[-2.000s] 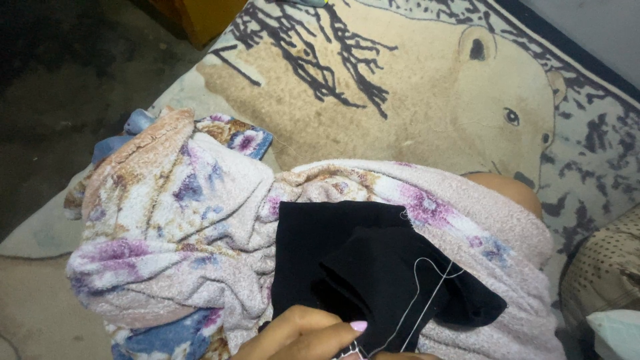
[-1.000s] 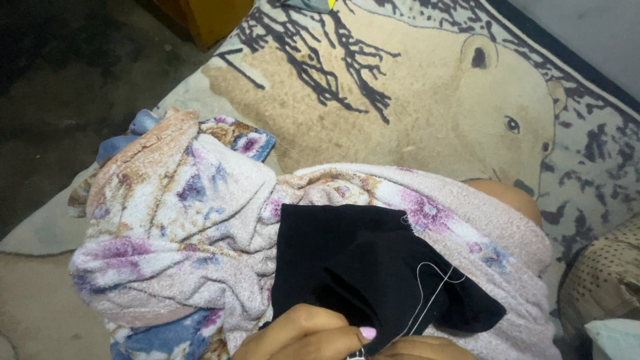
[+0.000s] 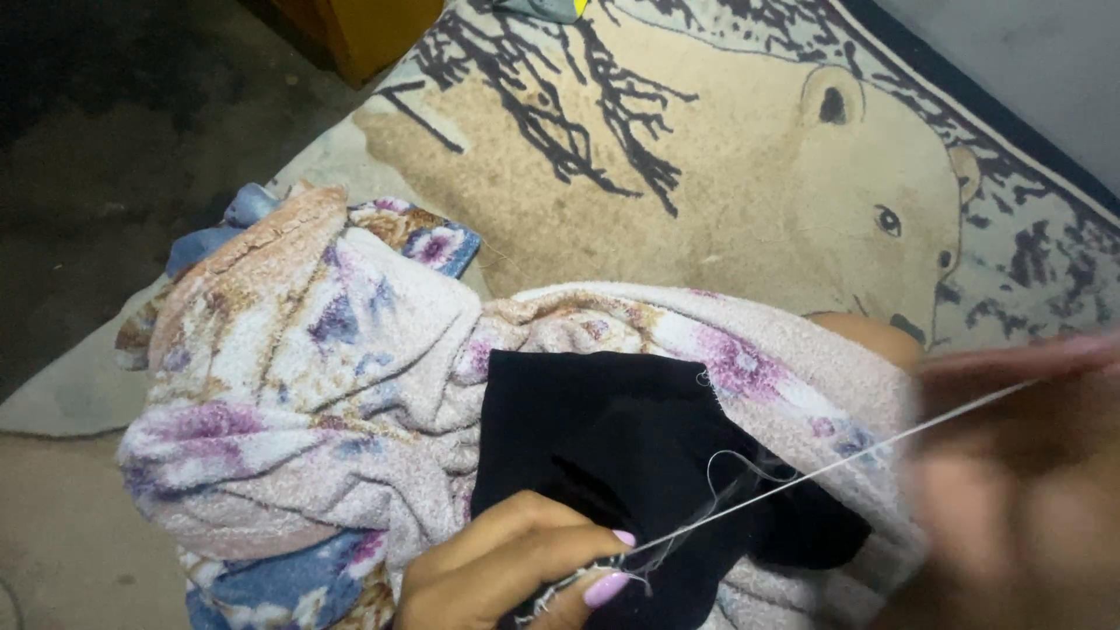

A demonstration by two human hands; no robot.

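Observation:
Black fabric point(image 3: 604, 411) lies over a floral fleece cloth point(image 3: 394, 455) on my lap. My left hand point(image 3: 516, 560), at the bottom centre, pinches the fabric's edge between thumb and forefinger, where white stitches show. From that pinch a white thread point(image 3: 840, 461) runs taut up to the right, with a loose loop over the black fabric. My right hand point(image 3: 1024, 472) is a large blur at the right edge, at the thread's far end; its fingertips are unclear, and no needle can be made out.
A blanket with a polar bear picture point(image 3: 700, 175) spreads behind my lap. A yellow-brown piece of furniture point(image 3: 376, 35) stands at the top left beside the dark floor point(image 3: 157, 166). A grey and yellow item point(image 3: 551, 9) lies at the top edge.
My right hand has moved from beside my left hand out to the right and up, and the thread that hung slack is now drawn straight. The left hand still holds the fabric edge.

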